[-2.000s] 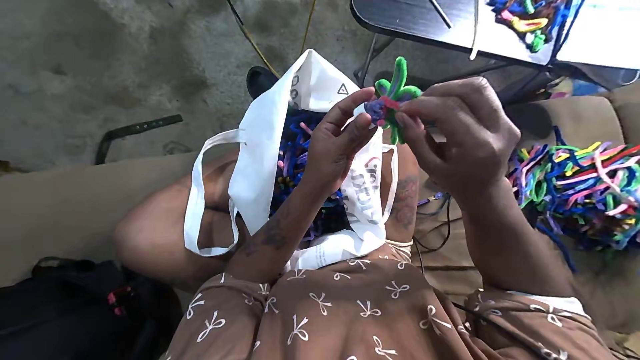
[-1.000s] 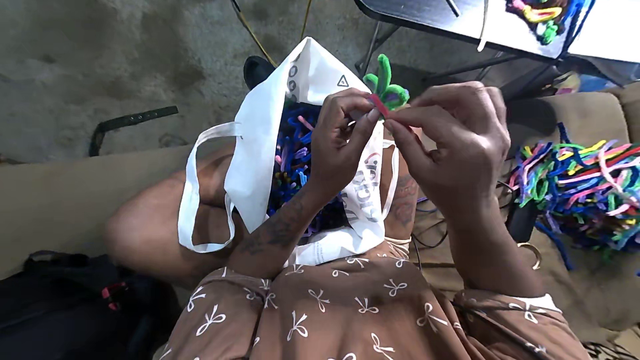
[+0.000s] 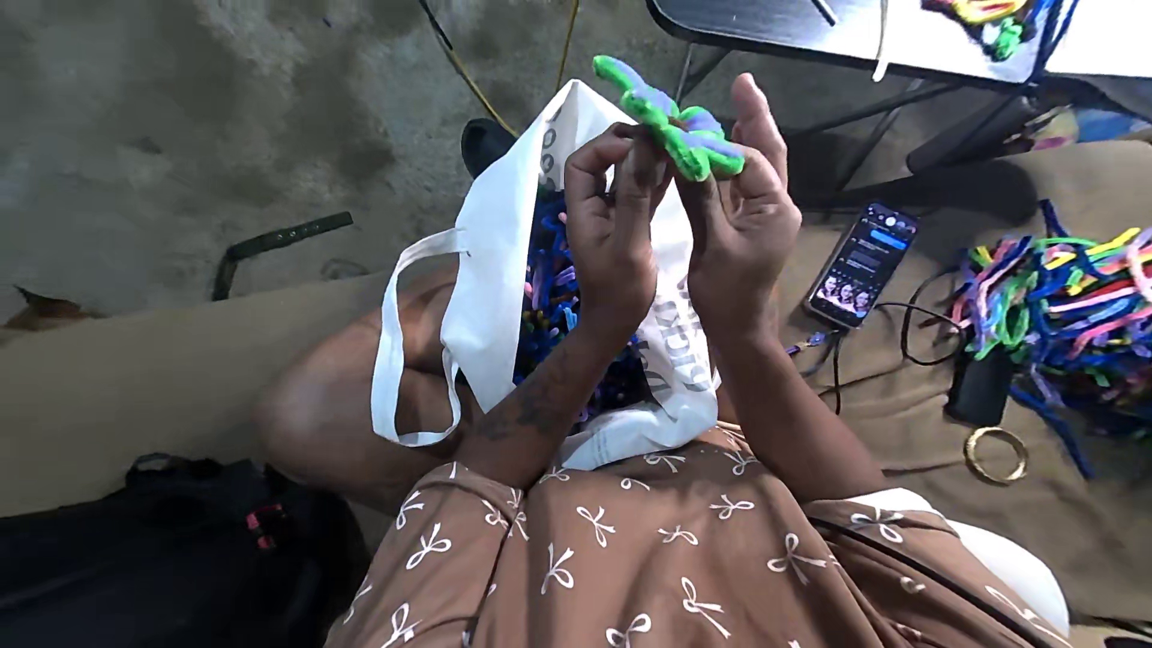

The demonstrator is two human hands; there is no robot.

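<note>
A green and purple pipe-cleaner flower is held up over the top edge of a white fabric bag. My left hand pinches its underside with thumb and fingertips. My right hand is against its lower right side, fingertips under the petals and one finger raised; the petals hide part of its hold. Below my hands, many blue, pink and dark pipe cleaners lie inside the bag, which stands open on my lap.
On the couch at right are a phone with a lit screen, black cables, a gold bangle and a heap of colourful pipe cleaners. A black table stands at top right, a black bag at lower left.
The flower has tipped over, so its petals now spread across above my fingertips. My right hand has turned and moved closer beside my left. The phone on the couch has come into sight.
</note>
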